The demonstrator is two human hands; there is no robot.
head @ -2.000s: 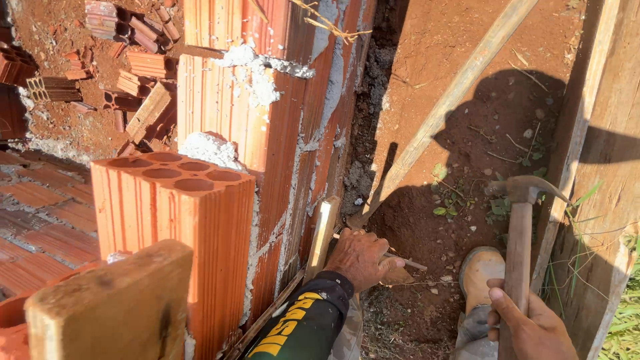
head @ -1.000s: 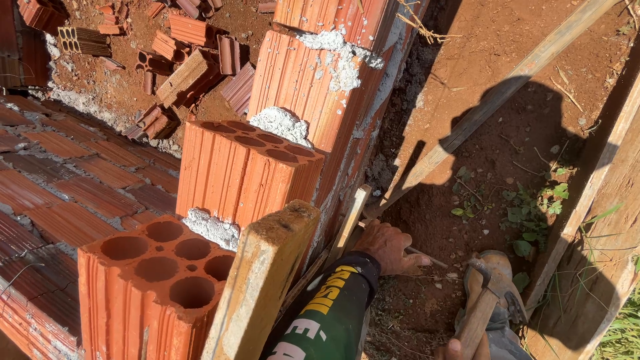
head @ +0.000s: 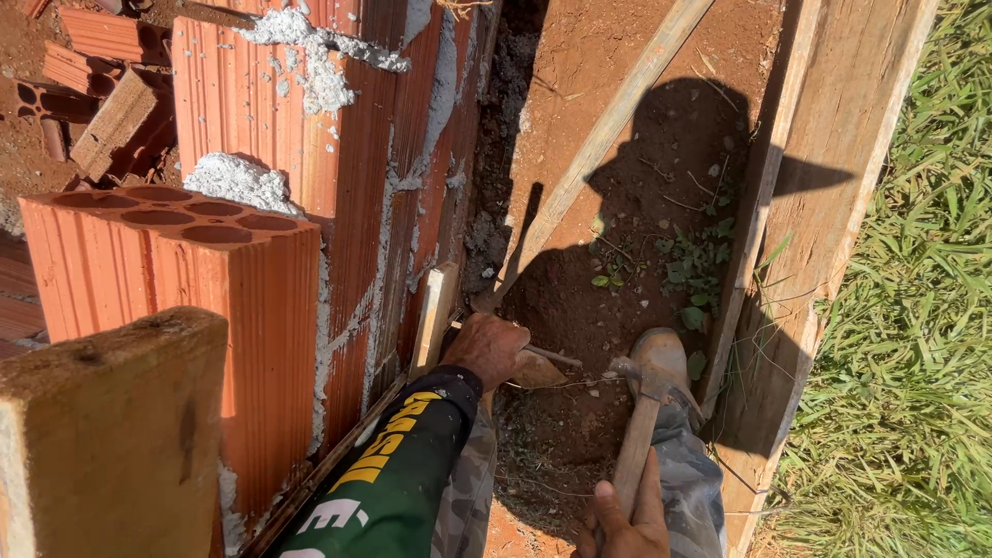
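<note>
Low beside the brick wall (head: pixel 356 232), my left hand (head: pixel 488 350) is closed around a thin rod or stick (head: pixel 554 357), its end poking out to the right. A short upright wooden piece (head: pixel 434 319) stands just above that hand, against the wall. My right hand (head: pixel 628 515) grips the wooden handle of a claw hammer (head: pixel 637 434), whose metal head is up, over my boot (head: pixel 659 356). What the left palm covers is hidden.
A hollow clay brick (head: pixel 271 325) and a wooden board end (head: pixel 116 434) rise at the left. A slanting wooden strut (head: pixel 597 155) reaches down toward the wall's foot. Long boards (head: pixel 837 194) edge the grass (head: pixel 922 325). Broken bricks (head: pixel 101 46) lie top left.
The hammer was upright at the right two seconds ago, then low over the boot one second ago; now its head is higher again. My left hand stays low by the wall. The view has shifted.
</note>
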